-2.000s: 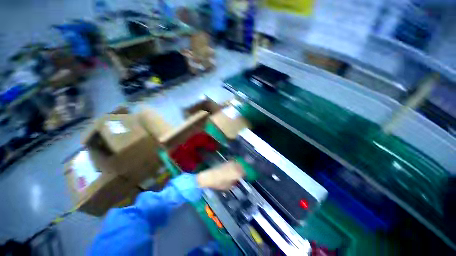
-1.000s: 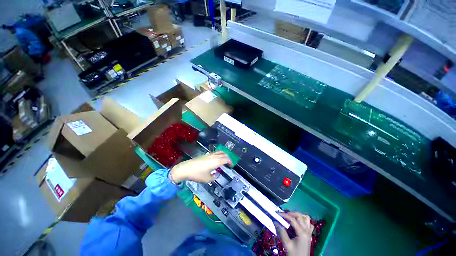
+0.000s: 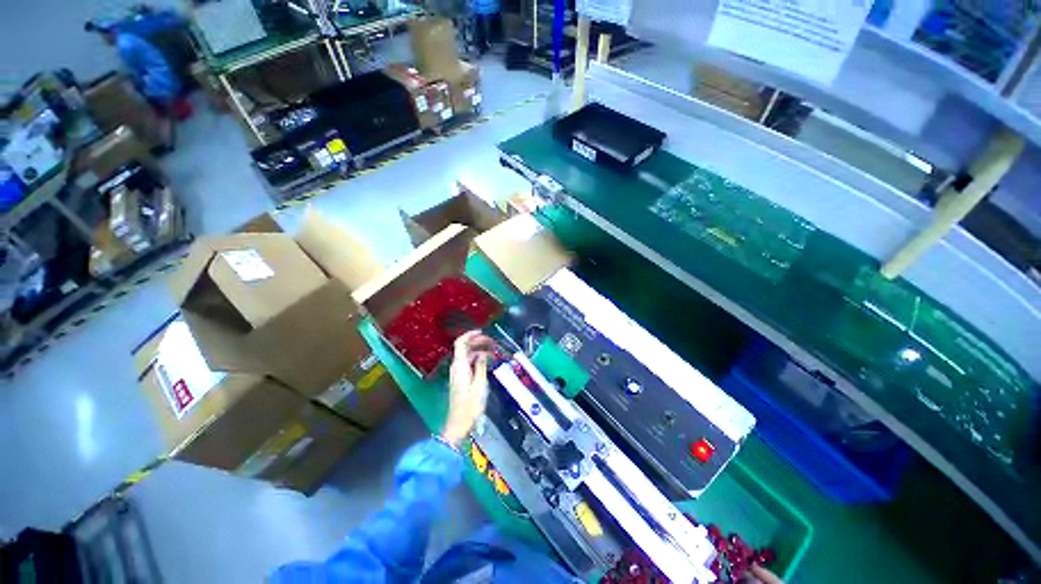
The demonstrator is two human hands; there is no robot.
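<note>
My left hand is bare, with its fingertips at the left end of the silver-white feed rail; whether they pinch a part is too small to tell. Red components show in the rail near them. My right hand is mostly cut off by the bottom edge, by the red parts in the green tray. The cutting head sits midway along the rail. Behind it is the machine's black control panel with a red button and a green guard.
An open carton of red parts stands at the machine's left end, with more cartons further left. A green-topped shelf with a black tray runs behind. A blue bin sits below it. A person in blue is far left.
My left hand has moved from beside the green guard to the rail's left end. My right hand has left the rail's right end and moved down and right, mostly out of view. The camera view has shifted.
</note>
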